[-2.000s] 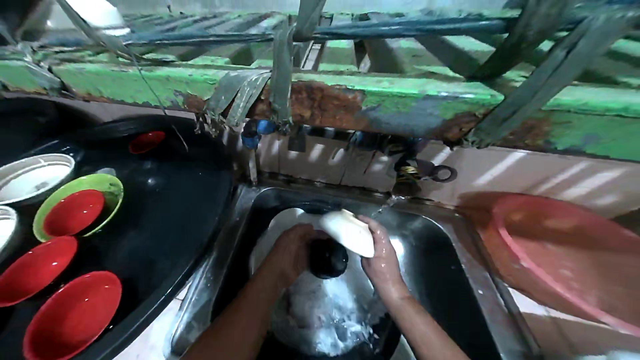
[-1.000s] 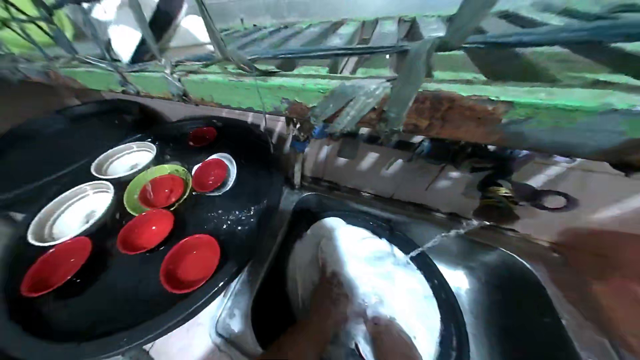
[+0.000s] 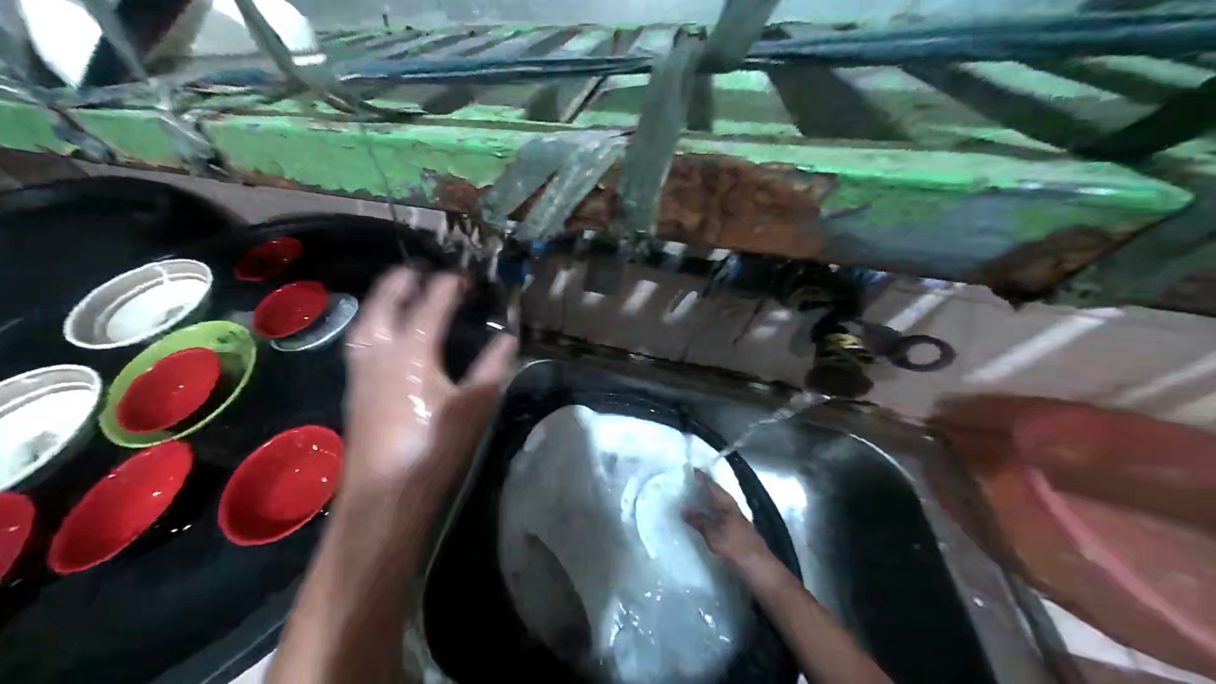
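Observation:
My left hand (image 3: 418,380), blurred, is raised over the right edge of the black tray, thumb and fingers spread around a dark patch; whether that is a held black object cannot be told. My right hand (image 3: 722,522) is low in the sink, its fingers on the rim of a pale round dish (image 3: 665,522). That dish lies over cloudy, sudsy water and a large whitish round shape (image 3: 560,475) in a black basin (image 3: 774,532). A thin stream of water (image 3: 769,423) runs from the brass tap (image 3: 841,356) toward the dish.
Red bowls (image 3: 282,484), a green bowl (image 3: 237,356) with a red one inside, and white dishes (image 3: 142,302) stand on the black tray (image 3: 313,228) at left. A green rusty rack (image 3: 380,157) crosses above the steel sink (image 3: 912,465). A red-orange basin (image 3: 1092,494) stands at right.
My left hand has come up out of the sink and moved left to the tray's edge. My right hand is now apart from it. The view has turned somewhat.

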